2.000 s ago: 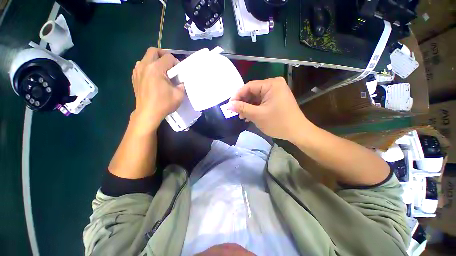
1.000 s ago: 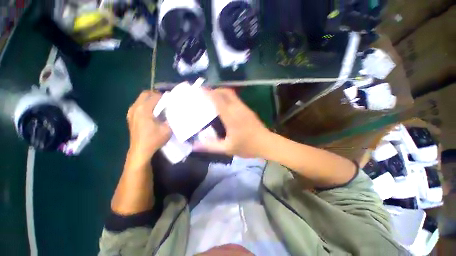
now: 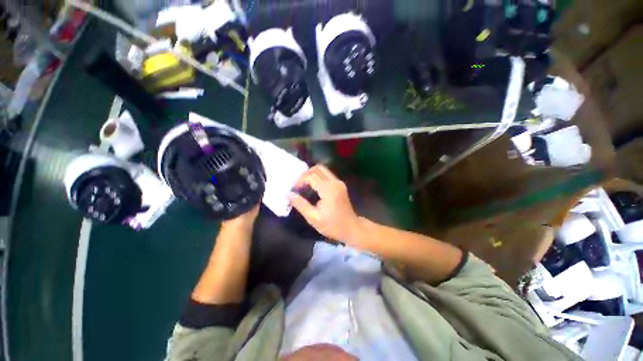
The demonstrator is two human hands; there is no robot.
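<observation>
A dome camera (image 3: 215, 173) with a white housing and a black ball is held up over the bench edge, its ball and vent slots facing up. My left hand (image 3: 242, 220) holds it from below; the fingers are mostly hidden under the ball. My right hand (image 3: 326, 203) is at the right end of its white bracket (image 3: 280, 169), with the fingertips touching or very close to it. Whether the fingertips grip the bracket or something small cannot be told. Another dome camera (image 3: 106, 192) lies on the left bench.
Two more cameras (image 3: 280, 70) (image 3: 347, 62) lie on the back bench. A white roll (image 3: 121, 134), a yellow item (image 3: 168, 71) and a dark bar are at the left. A white strip (image 3: 509, 99) hangs over the right bench edge. A carton of cameras (image 3: 591, 247) stands right.
The held camera has turned over from its white side to its black ball and moved left and up. My right hand has shifted from its side to the bracket end. The view has shifted.
</observation>
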